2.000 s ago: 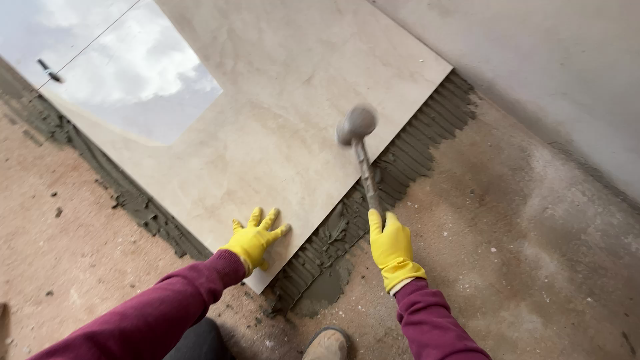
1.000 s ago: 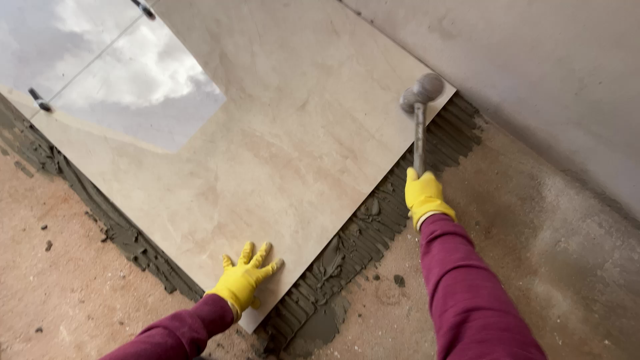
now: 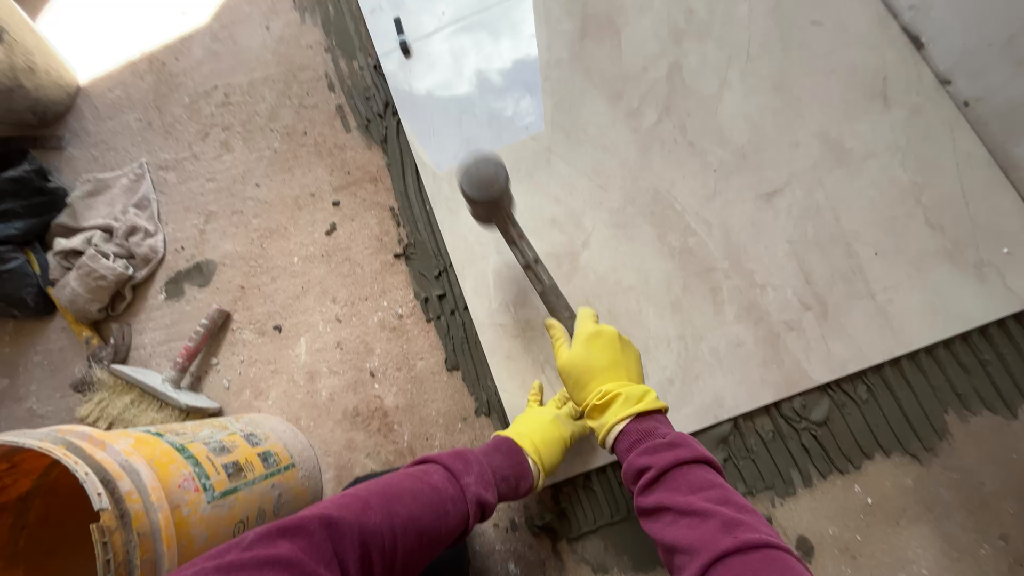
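My right hand [image 3: 604, 364], in a yellow rubber glove, grips the handle of a rubber mallet [image 3: 534, 268]. The mallet's blurred head is over the left side of a large glossy beige tile [image 3: 720, 240]. My left hand [image 3: 546, 432], gloved too, rests at the tile's near corner, partly hidden behind my right hand, its fingers spread. Grey ridged mortar [image 3: 848, 424] shows along the tile's near edge, and more lies along its left edge. A small black tile clip [image 3: 402, 37] stands at the joint near the top.
On the floor to the left lie a yellow plastic bucket [image 3: 232, 480] on its side, a masonry brush [image 3: 172, 384], a crumpled cloth [image 3: 116, 232] and a black plastic bag [image 3: 24, 232]. A wall [image 3: 972, 56] borders the tile at the upper right.
The mallet in my right hand has moved from the tile's far right corner to its left side, beside my left hand. The view has swung left, bringing in the bucket and brush.
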